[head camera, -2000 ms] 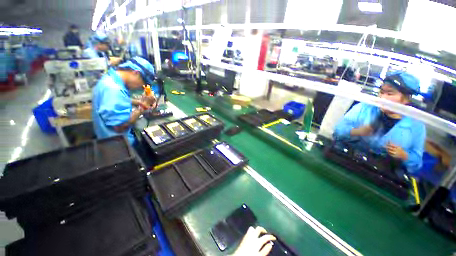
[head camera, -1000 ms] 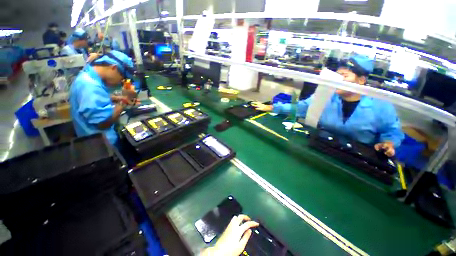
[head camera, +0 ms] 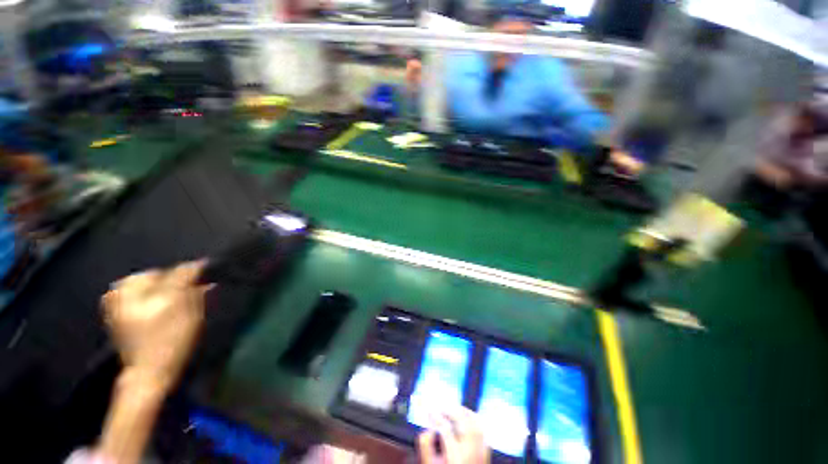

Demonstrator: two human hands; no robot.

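A black four-slot tray (head camera: pixel 340 412) lies on the mat at the lower centre. Three of its phones show lit blue-white screens (head camera: pixel 505 390); its left slot holds a dark unit with a yellow strip and a pale lower part. My right hand (head camera: pixel 454 439) is at the bottom edge, partly cut off, its fingers at the lower end of the leftmost lit phone, gripping nothing visible. My left hand (head camera: pixel 156 317) is blurred at the left, its fingers closed at the edge of a large dark tray (head camera: pixel 186 204). A dark loose phone (head camera: pixel 318 333) lies on the mat between them.
A phone with a bright screen (head camera: pixel 285 220) shows at the dark tray's right end. A black stand with a yellow-and-white tag (head camera: pixel 694 227) is at the right, beside yellow tape (head camera: pixel 619 390). A person in blue (head camera: pixel 517 95) works across the line at black trays (head camera: pixel 499 156).
The view has swung right and down, showing the lit-phone tray. My left hand is now at a large dark tray, which covers the area where the trays with yellow-marked phones showed.
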